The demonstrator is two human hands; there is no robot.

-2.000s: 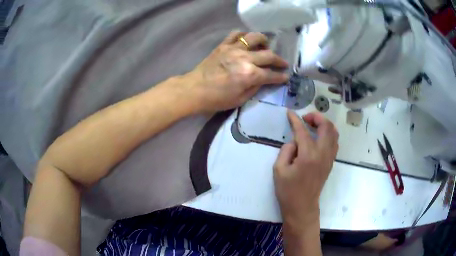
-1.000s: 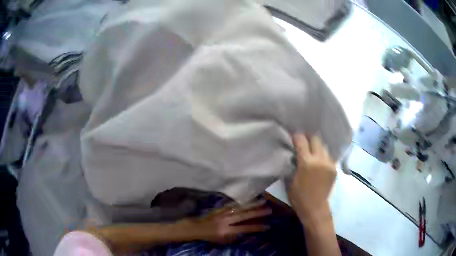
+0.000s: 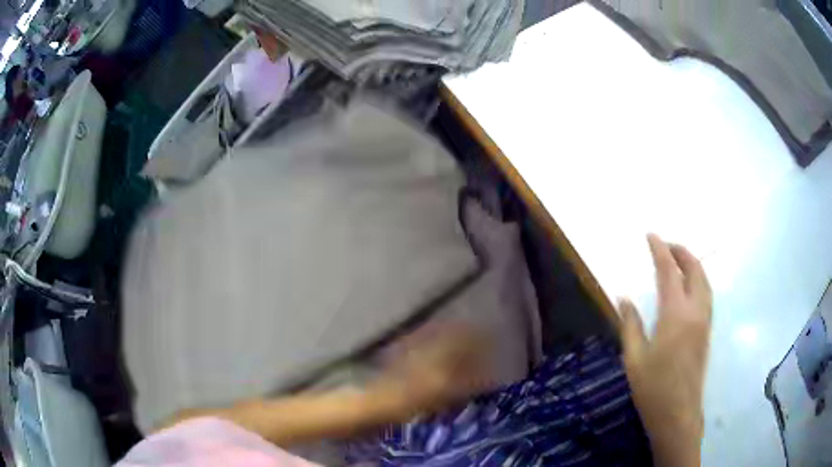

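Observation:
The large grey-taupe garment panel (image 3: 301,264) lies at the left beside the table, with a dark edge strip along its lower right side. More grey-taupe cloth shows beneath it near the lap. My left hand (image 3: 447,360) is a blur at the panel's lower right edge; whether it grips cloth cannot be told. My right hand (image 3: 670,319) is over the white table (image 3: 620,164) near its front edge, empty, with its fingers apart.
A stack of layered cut pieces (image 3: 392,32) is at the top. Another grey panel with a dark edge (image 3: 748,55) lies at the table's far right. Pale plastic bins (image 3: 68,164) stand at the left. Part of the machine bed (image 3: 807,365) shows at the right edge.
The panel has moved from the sewing machine to the left, off the table. My right hand has let go of it. The view has swung left and the machine head is out of view.

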